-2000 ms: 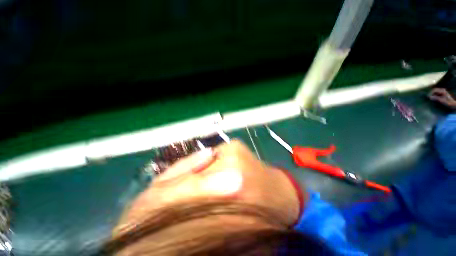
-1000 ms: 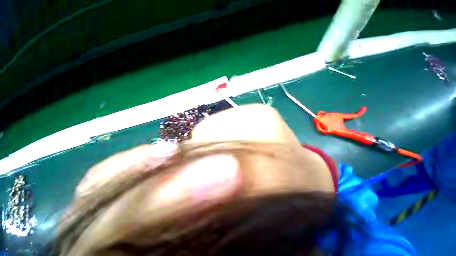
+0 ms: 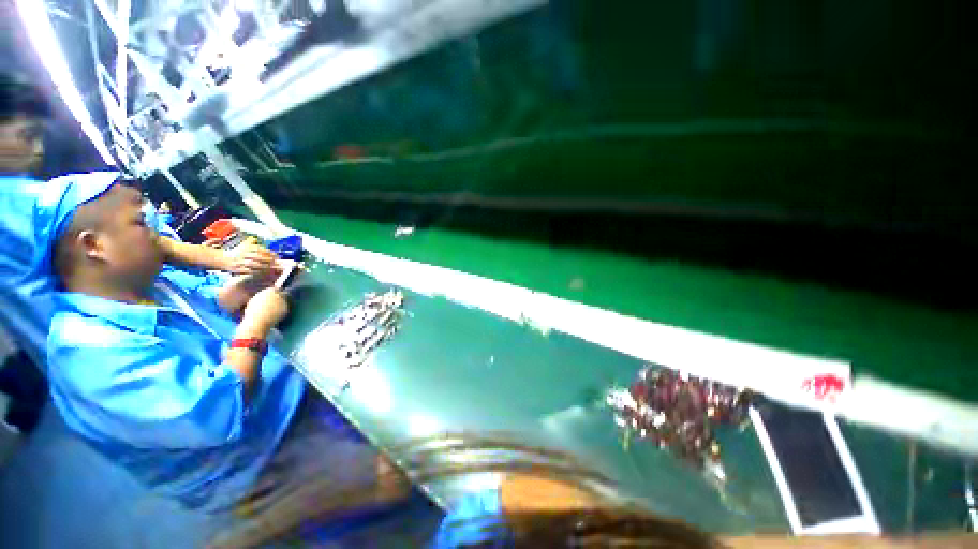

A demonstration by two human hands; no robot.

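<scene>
A black rectangular panel with white borders lies on the green bench at the lower right. A loose heap of tiny dark red-brown parts with silvery wires lies just left of it. At the bottom edge a blue sleeve and a strip of skin, apparently my left wrist or hand, show behind dark blurred strands; the fingers are hidden. Another thin strip of skin, possibly my right hand, is cut off at the bottom right. What either hand holds cannot be seen.
A person in a blue smock and cap works at the left, holding a small pale piece. A pale silver heap lies before them, near a blue tray. A white edge strip borders the green belt.
The view has swung left, bringing in the neighbour and the pale heap. The orange-red tool has left the picture. The large blurred hand no longer covers the panel, which now shows.
</scene>
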